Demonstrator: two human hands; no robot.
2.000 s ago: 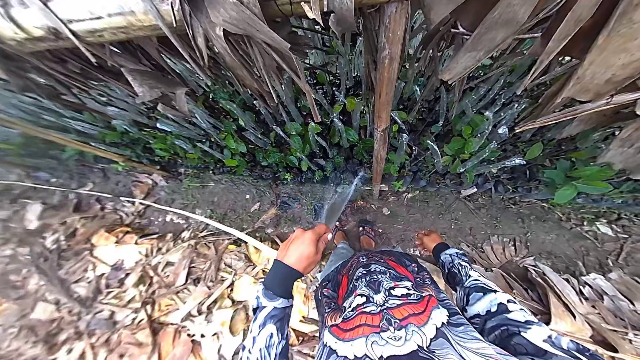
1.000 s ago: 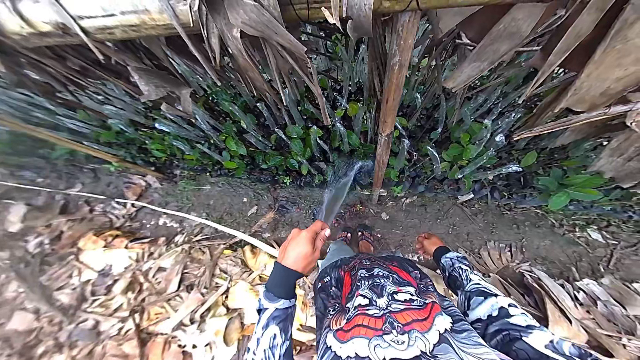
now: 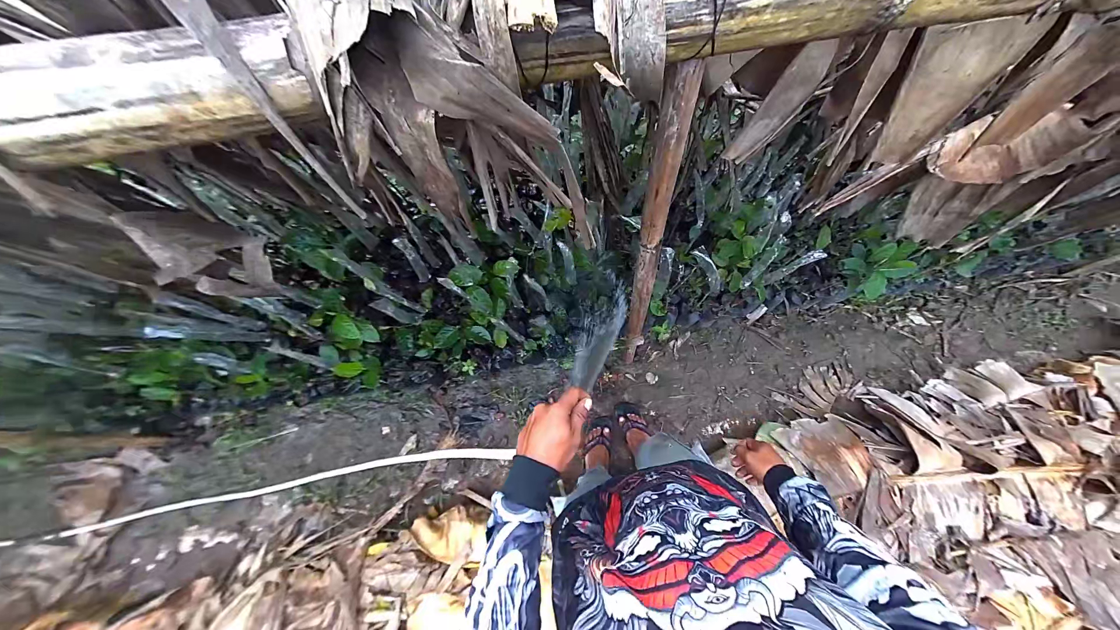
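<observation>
My left hand (image 3: 553,430) is closed around the end of a white hose (image 3: 350,472), which runs off to the left over the ground. From the hose end a fan of water (image 3: 599,341) sprays forward onto low green plants (image 3: 477,306) with grey, wet-looking upright pieces among them. The thumb lies at the hose mouth; the mouth itself is hidden. My right hand (image 3: 756,460) hangs at my side above dry leaves, fingers loosely curled, holding nothing that I can see.
A bamboo pole (image 3: 157,87) crosses the top, with dry leaves (image 3: 962,87) hanging from it. A thin wooden post (image 3: 661,201) stands just beyond my sandalled feet (image 3: 630,420). Bare soil (image 3: 735,367) borders the plants, and dry leaf litter (image 3: 989,490) covers the near ground.
The water spray has swung rightward, toward the foot of the wooden post. My left hand still grips the hose, and my right hand stays at my side. The view has shifted.
</observation>
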